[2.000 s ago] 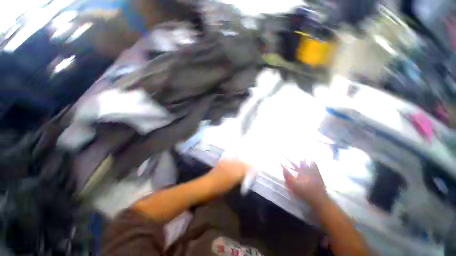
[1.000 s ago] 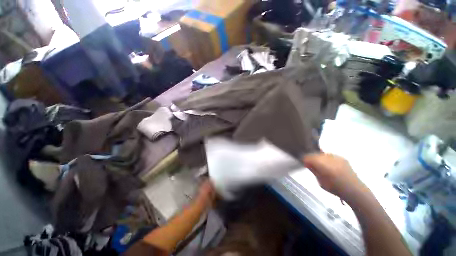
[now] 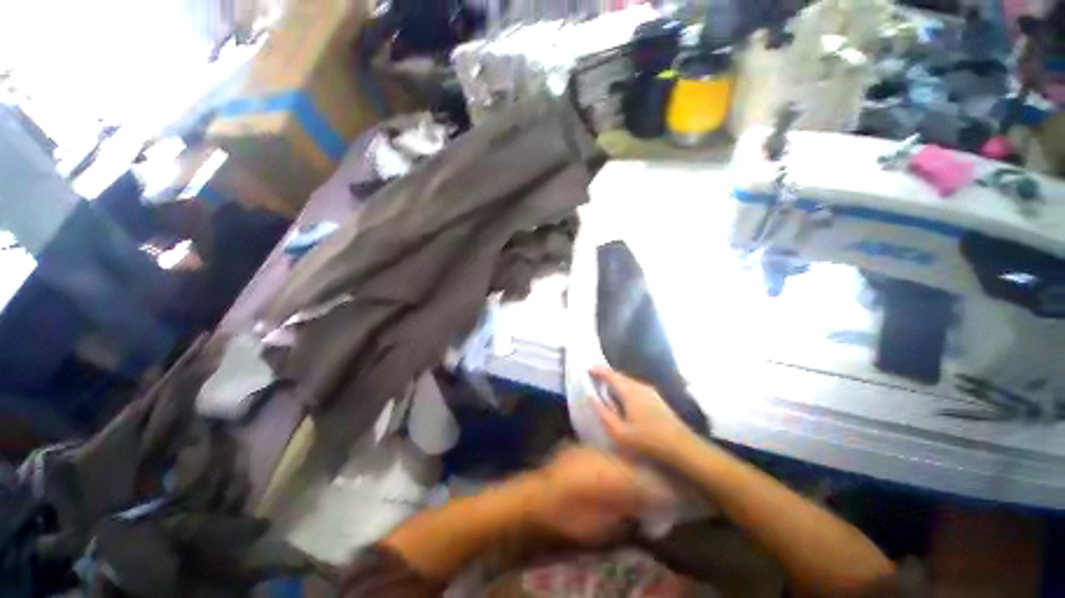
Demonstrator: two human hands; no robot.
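A long fabric piece (image 3: pixel 637 321), dark on top with a pale border along its left side, lies at the white table's front edge and hangs a little over it. My right hand (image 3: pixel 640 418) grips its lower left side. My left hand (image 3: pixel 596 493) is blurred, just below my right hand and in front of the table edge; its fingers cannot be made out. The white sewing machine (image 3: pixel 864 228) with a blue stripe stands to the right of the piece.
Dark grey-brown fabric panels (image 3: pixel 397 251) are heaped left of the table, with pale pieces (image 3: pixel 237 376) among them. A black pad (image 3: pixel 910 331) lies under the machine arm. A pink item (image 3: pixel 941 169) is on the machine. A yellow object (image 3: pixel 698 108) and a cardboard box (image 3: pixel 275 111) are behind.
The view has swung right, back towards the machine. The hands have come from the fabric heap to the table edge. The piece, pale side up before, now shows a dark face.
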